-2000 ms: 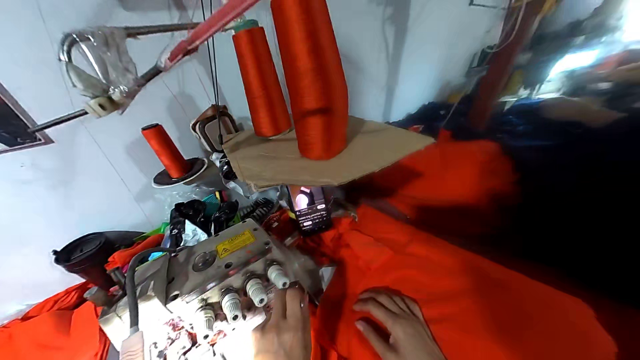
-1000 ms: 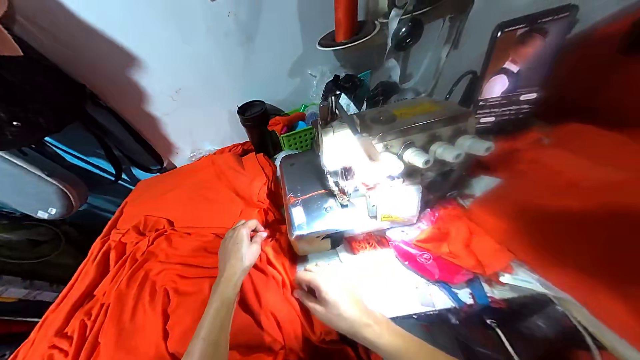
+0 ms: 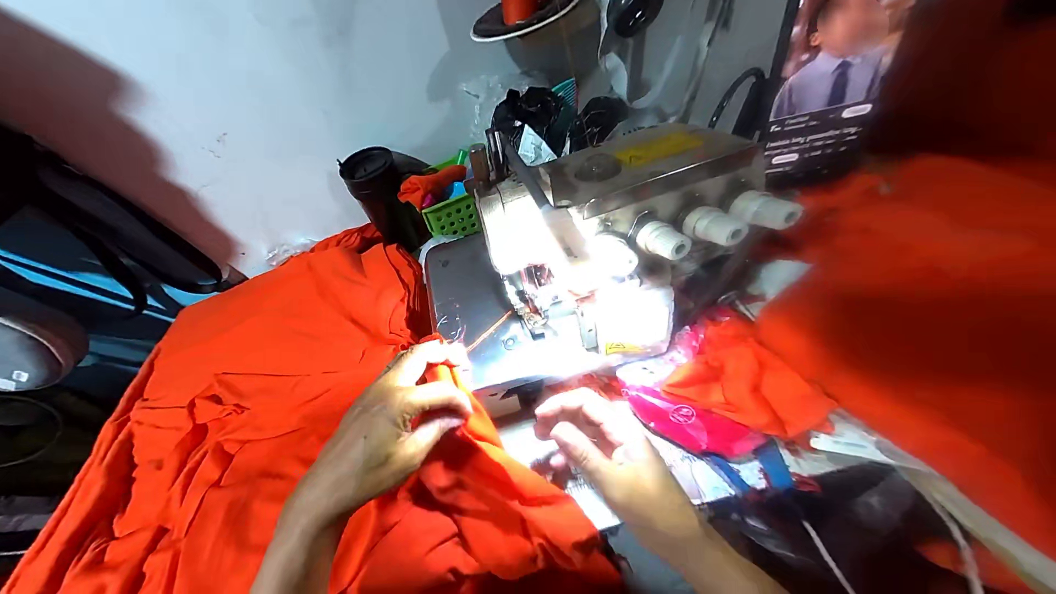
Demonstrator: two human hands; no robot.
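Note:
An overlock sewing machine point(image 3: 652, 181) stands at centre, its lamp lighting the needle area and metal bed plate. Red-orange fabric point(image 3: 272, 355) spreads over the left side and down toward me. My left hand point(image 3: 404, 412) pinches a fold of this fabric just in front of the bed plate's near left corner. My right hand point(image 3: 610, 454) is to the right of it, below the machine's front edge, with fingers curled and apart and nothing seen between them. A thin orange thread point(image 3: 492, 328) runs across the plate toward the needle area.
A black cup point(image 3: 375, 186) and a green plastic basket point(image 3: 454, 216) stand behind the machine's left side. A phone point(image 3: 825, 91) leans at the back right. A pink packet point(image 3: 697, 422) lies right of my right hand, beside more red-orange fabric point(image 3: 924, 330). A dark bag hangs at far left.
The view has swung left and down from the thread cones to the machine bed. Since one second ago, my left hand has moved to the plate's corner and taken hold of the fabric.

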